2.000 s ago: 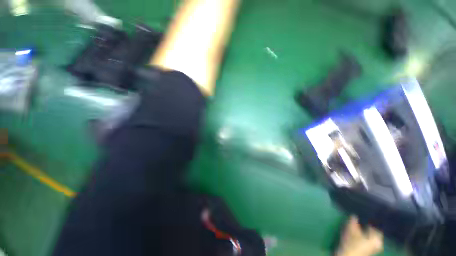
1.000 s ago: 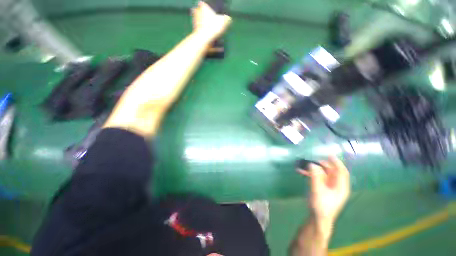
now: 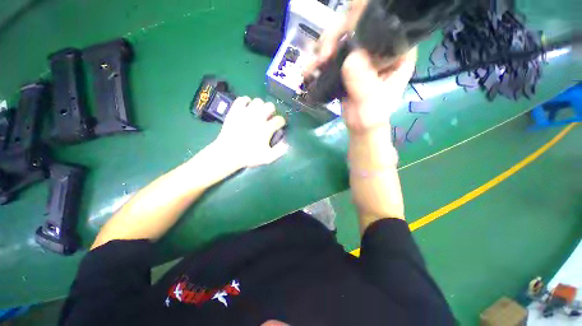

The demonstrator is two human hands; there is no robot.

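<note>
My left hand is closed over a black battery grip lying on the green bench. The grip's wider end with gold-coloured contacts shows past my fingers; the middle is hidden under the hand. My right hand is wrapped around the large dark electric screwdriver, which is blurred. The driver's lower end is over the white-grey screw feeder with blue edges. The driver's tip and any screw on it cannot be made out.
Several black grips lie on the bench at left. Another grip lies behind the feeder. A pile of black cover plates is at upper right, crossed by a black cord. A blue stool, yellow floor line and cardboard box are beyond the bench edge.
My left hand has come back from the far side of the bench with a grip. My right hand has moved up from the near edge, where it pinched a small black piece, onto the driver.
</note>
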